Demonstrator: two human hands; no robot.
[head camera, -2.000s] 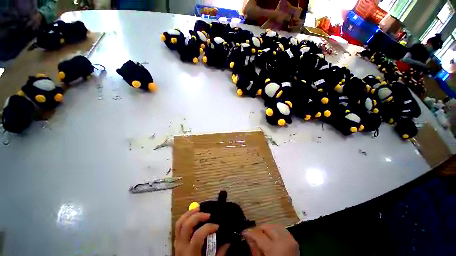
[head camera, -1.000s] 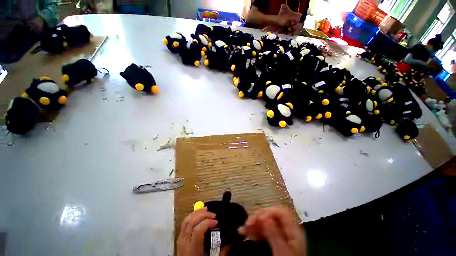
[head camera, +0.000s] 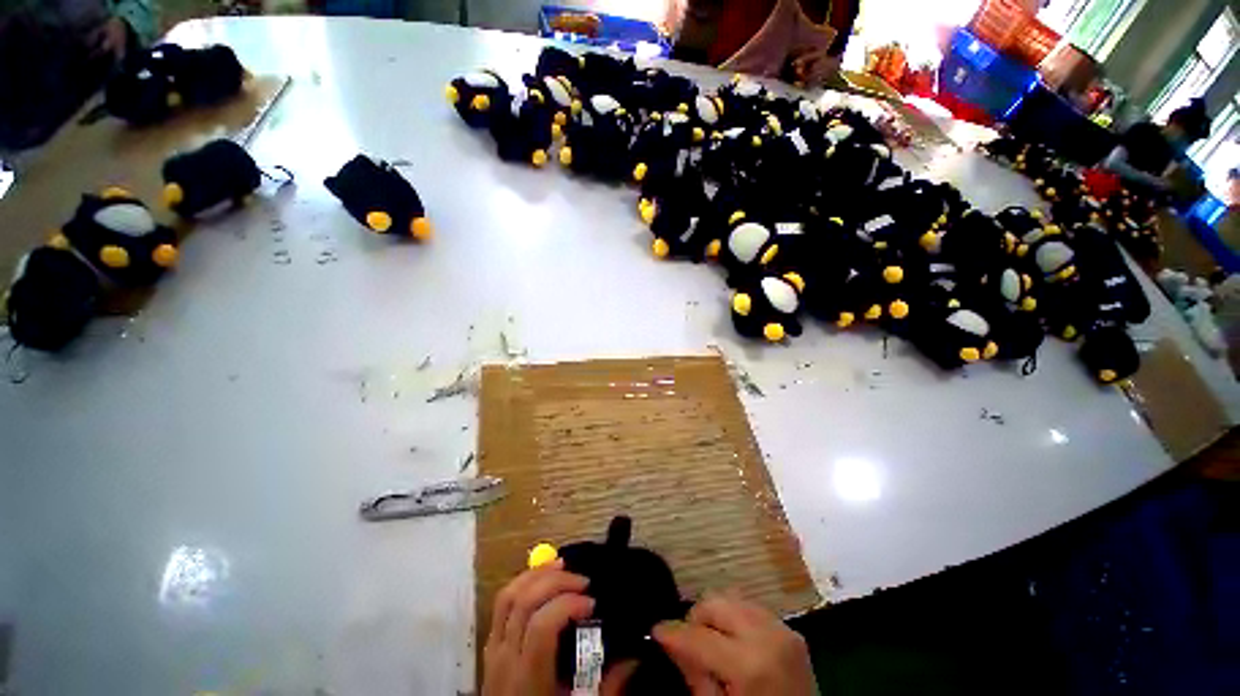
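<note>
A black plush penguin (head camera: 623, 585) is at the bottom middle, over the near part of the cardboard mat (head camera: 639, 449). One yellow foot, a black nub and a white label show on it. My left hand (head camera: 533, 628) grips its left side, fingers beside the label. My right hand (head camera: 734, 653) is at its right side with fingertips pinched against the black plush; a needle or thread between them is too small to tell. Silvery thread snips (head camera: 433, 499) lie at the mat's left edge. Both hands are partly cut off by the bottom edge.
A large penguin pile (head camera: 816, 204) spreads over the back and right of the white table (head camera: 299, 408). Several penguins (head camera: 123, 234) lie at the left, and one (head camera: 378, 197) lies alone nearer the middle. Other people sit at the far side. Blue and orange crates (head camera: 982, 75) stand at the back right.
My right hand was raised slightly off the plush and blurred one second ago; now its fingertips are back at the toy. My left hand keeps its hold.
</note>
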